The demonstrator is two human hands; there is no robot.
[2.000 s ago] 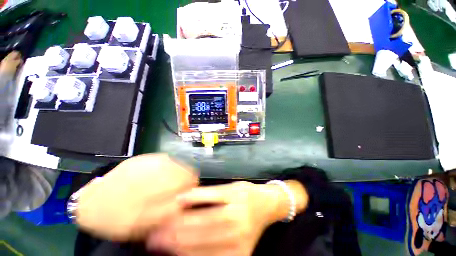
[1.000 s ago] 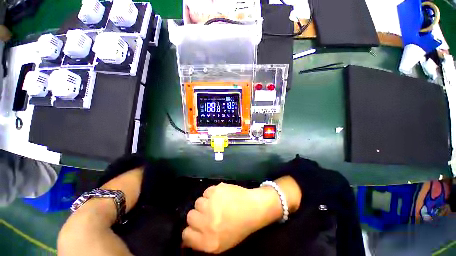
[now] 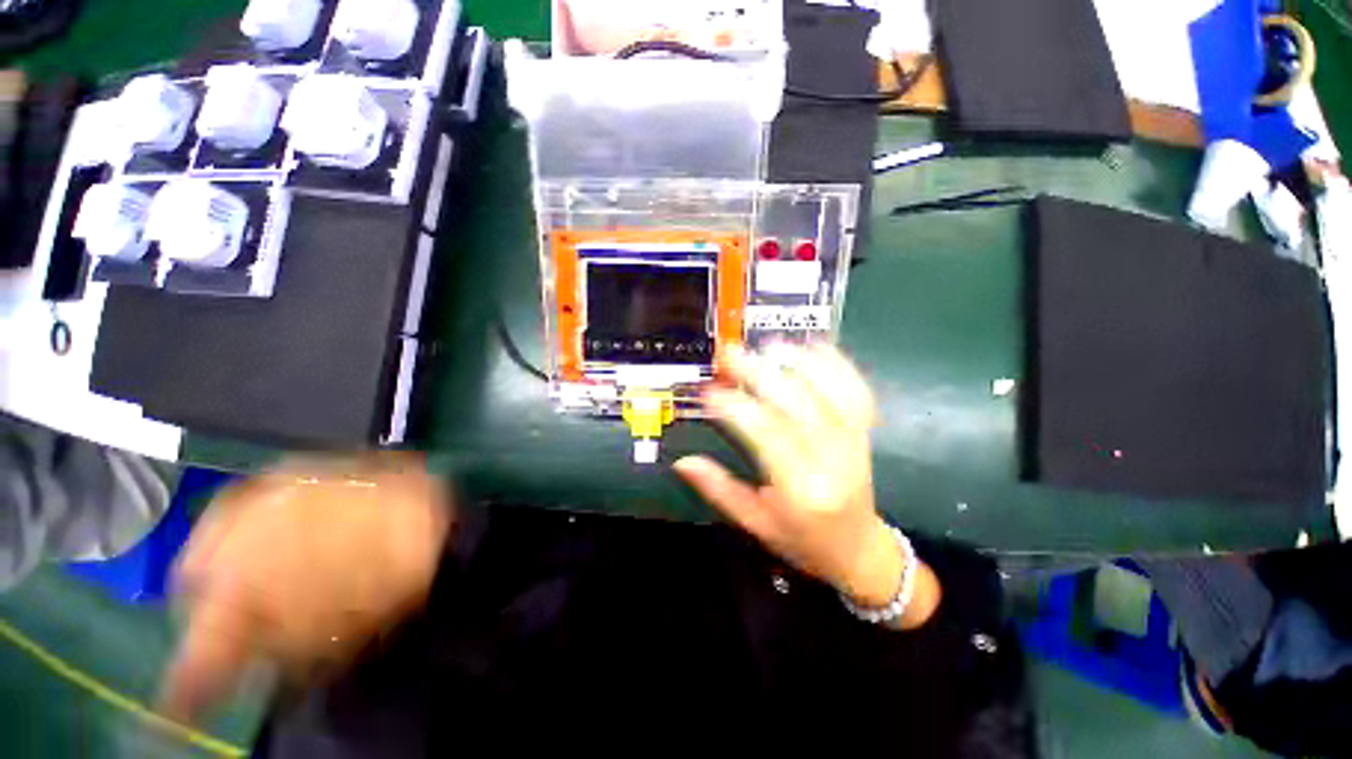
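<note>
The thermostat (image 3: 650,309) sits in the orange nest (image 3: 733,282) of the clear test fixture (image 3: 842,245). Its glass is dark, with a faint icon row along the bottom and no large digits showing. The fixture lid (image 3: 645,134) is raised behind it. My right hand (image 3: 808,445) is over the fixture's front right corner, fingers apart, and hides the red switch; contact cannot be told. A yellow piece (image 3: 647,412) with a whitish tip is at the front edge. My left hand (image 3: 304,564) is blurred at the lower left, off the bench edge; its grip cannot be told.
White domed units (image 3: 338,122) stand in clear trays at left, over black foam (image 3: 252,363). More black foam (image 3: 1179,349) lies at right. Thin dark tweezers (image 3: 961,202) lie behind it. A blue tape dispenser (image 3: 1238,89) is far upper right. A person's grey sleeve (image 3: 67,497) shows at left.
My right hand has moved from my lap up to the fixture and opened. My left hand has come into view at lower left. The glowing digits and the visible red switch no longer show.
</note>
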